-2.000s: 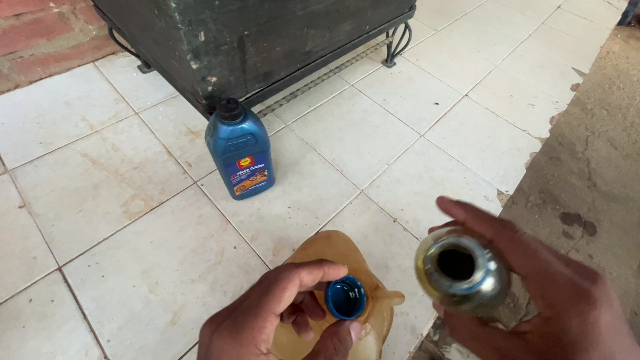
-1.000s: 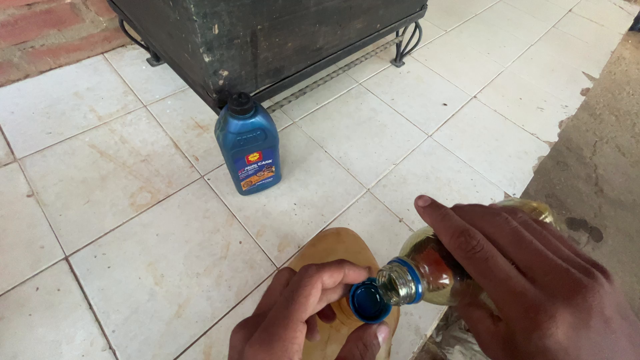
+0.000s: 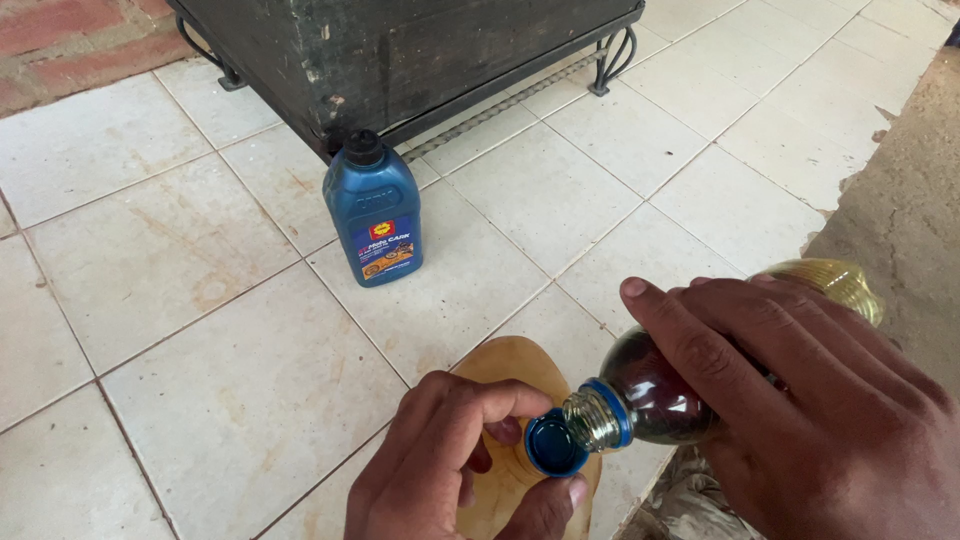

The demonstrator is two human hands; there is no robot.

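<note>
My left hand pinches a small blue bottle cap, its hollow side up with some liquid inside. In my right hand is a clear plastic bottle holding dark liquid, tipped so that its threaded mouth sits at the cap's right rim. A yellowish plastic container stands beneath the cap and my left fingers, which partly hide it. Farther back, a blue motor-oil bottle with a black cap stands upright on the tiles.
Behind the oil bottle stands a dark box on a black metal stand. White floor tiles lie below, with a chipped edge meeting rough concrete at right. A brick wall is at upper left. Crumpled cloth lies at the bottom right.
My right hand has tilted the clear bottle from mouth toward the camera to mouth leftward, bringing it to the cap. My left hand keeps holding the cap.
</note>
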